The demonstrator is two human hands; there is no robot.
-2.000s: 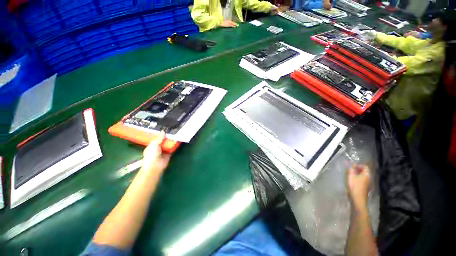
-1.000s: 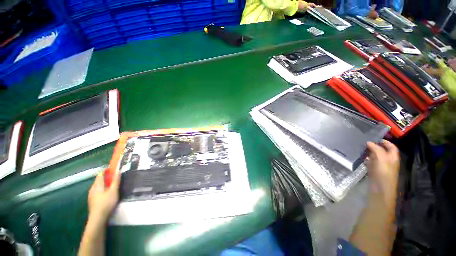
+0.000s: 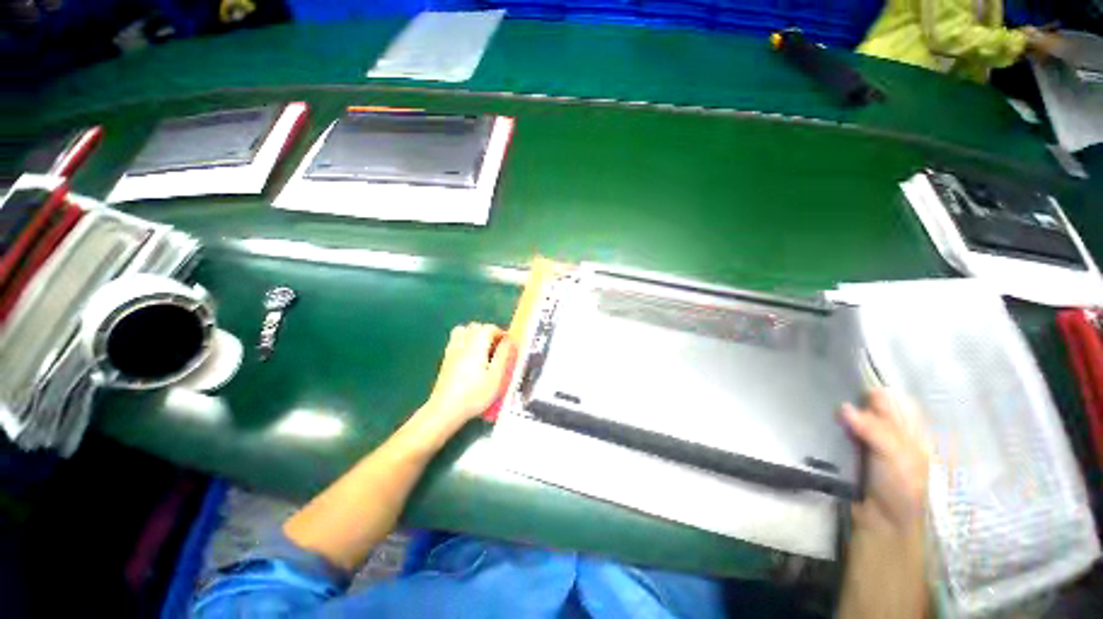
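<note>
My right hand (image 3: 893, 466) grips the right edge of a grey bottom cover (image 3: 702, 369). The cover lies over or just above an open laptop base (image 3: 541, 333), hiding most of it; a strip of its board shows at the left. Whether they touch along the whole length cannot be told. A white protective sheet (image 3: 653, 490) and an orange-red foam sheet (image 3: 532, 290) show under the base. My left hand (image 3: 472, 369) holds the foam sheet's left edge, fingers curled at the base's left side.
Two grey-faced laptop units (image 3: 405, 148) lie on sheets at back left. A wristwatch (image 3: 276, 317), a white round holder (image 3: 151, 339) and a layered sheet pile (image 3: 73, 290) are at left. Bubble sleeves (image 3: 980, 423) and another open base (image 3: 1010, 220) are at right. A person (image 3: 950, 36) stands across the bench.
The right hand has lifted the bottom cover off the bubble sleeves and brought it left over the open base. The view has turned left. The left hand stays at the foam sheet's left edge.
</note>
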